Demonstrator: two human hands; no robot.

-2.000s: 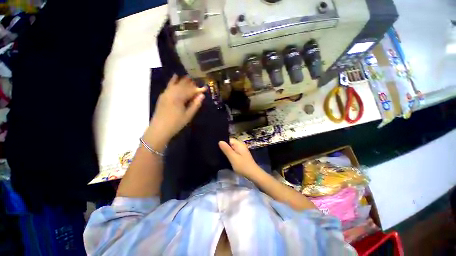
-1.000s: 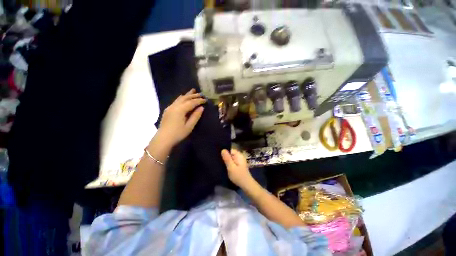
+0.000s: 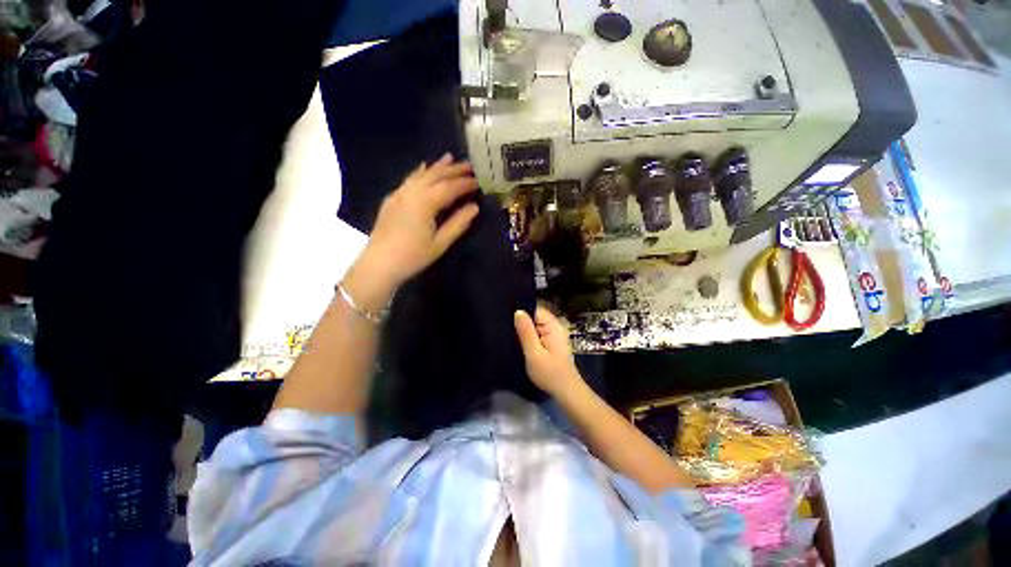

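Observation:
A black garment piece (image 3: 455,321) lies under the overlock machine (image 3: 676,100) and hangs down to my lap. Its far part spreads on the white table behind the needle area. My left hand (image 3: 424,222) lies on the cloth left of the needle area, fingers slightly spread. My right hand (image 3: 548,352) holds the cloth's right edge near the table's front, thumb on top. The cloth under the needle area is partly hidden by the machine head.
Scissors with yellow and red handles (image 3: 785,288) lie right of the machine. A cardboard box (image 3: 794,405) holds yellow and pink packets at lower right. A large black cloth pile (image 3: 166,210) hangs at left above a blue crate (image 3: 116,487).
More black cloth now lies on the table behind the needle area. Both hands stay on the cloth in nearly the same places. The camera view has shifted.

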